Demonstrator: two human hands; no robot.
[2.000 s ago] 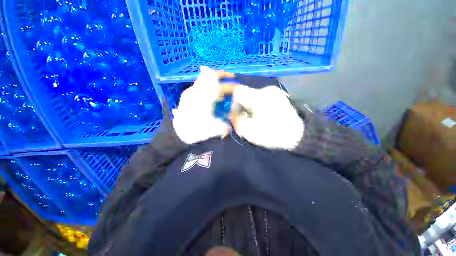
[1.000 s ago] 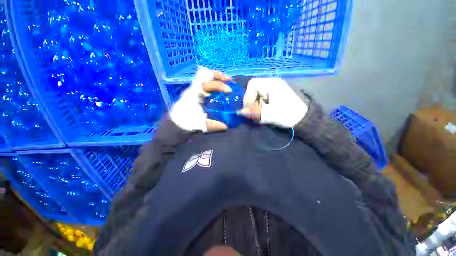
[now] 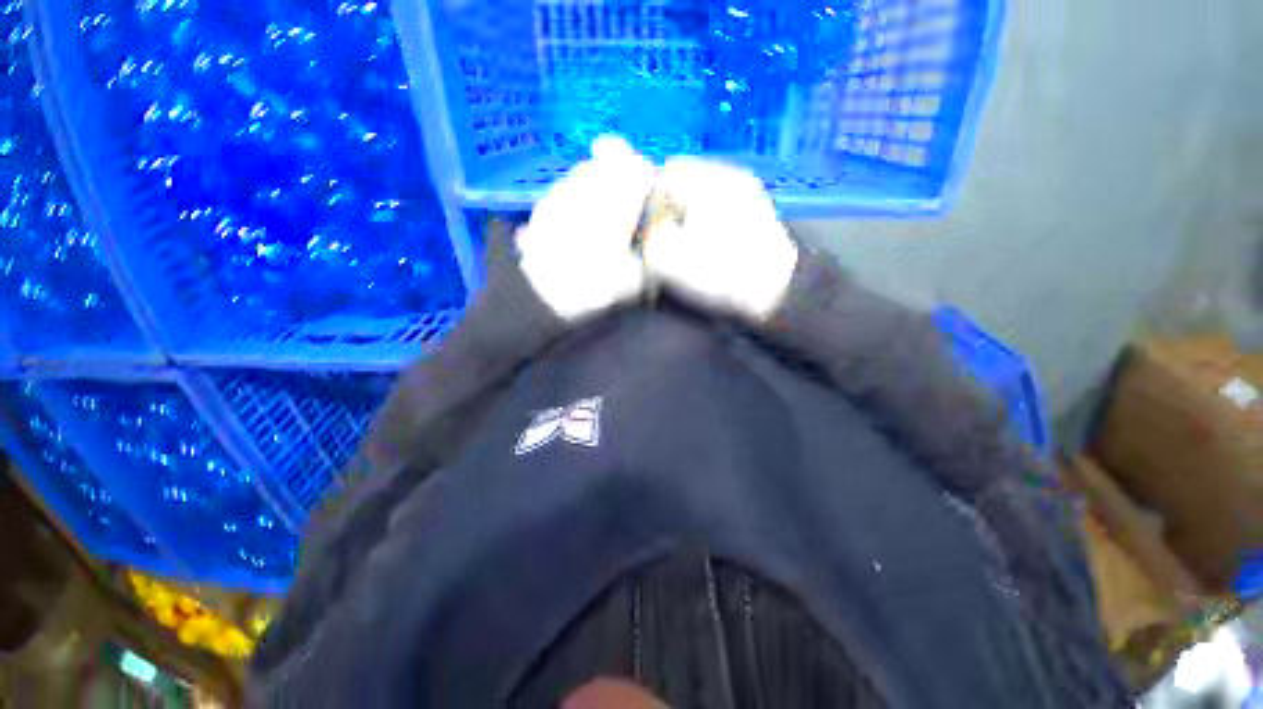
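Note:
My left hand [image 3: 585,233] and my right hand [image 3: 720,238] wear white gloves and are pressed close together in front of the dark apron, at the near rim of the front crate [image 3: 720,194]. Both are overexposed and blurred, and the fingers are mostly hidden. No blue ball shows between them now, so whether they hold one cannot be told. A pale cyan tangle [image 3: 630,114] lies at the near left end of the front crate, with dark-blue balls [image 3: 776,49] beside it.
Crates at the left hold many shiny blue balls [image 3: 263,153]. A small blue crate [image 3: 995,371] stands at the right, by a cardboard box [image 3: 1191,429]. Yellow items [image 3: 194,612] are at the lower left. Grey floor shows at the right.
A second ago my hands were apart around a blue ball with a thin thread hanging below. They have closed together and moved up towards the front crate; ball and thread are out of sight.

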